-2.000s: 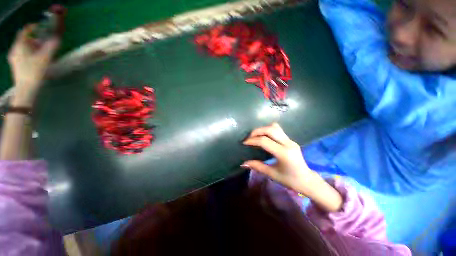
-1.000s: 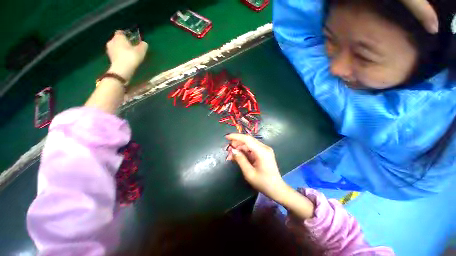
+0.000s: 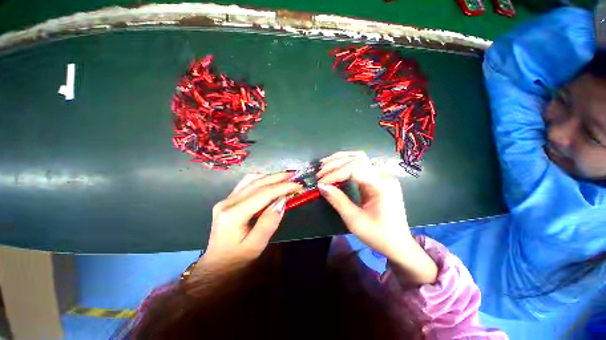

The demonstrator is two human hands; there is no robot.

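Observation:
A red-rimmed phone housing (image 3: 305, 197) is held between both hands above the front part of the dark green bench. My left hand (image 3: 249, 216) grips its left end with fingers and thumb. My right hand (image 3: 365, 199) has its fingertips and thumb on the right end. The fingers cover most of the housing; whether a small part is between the right fingertips cannot be told. A rounded pile of red-and-black slivers (image 3: 216, 116) lies beyond my left hand. A longer curved pile (image 3: 399, 96) lies beyond my right hand.
A small white strip (image 3: 68, 82) lies at the bench's far left. A worn whitish ledge (image 3: 292, 20) separates bench and green belt. Two housings (image 3: 470, 6) show at the top right. A coworker in blue (image 3: 531, 133) leans at the right; a carton (image 3: 30, 289) stands lower left.
My left hand has come back from the belt to the bench front, and the housing is now between both hands. My right hand has joined it. The view has turned and shifted.

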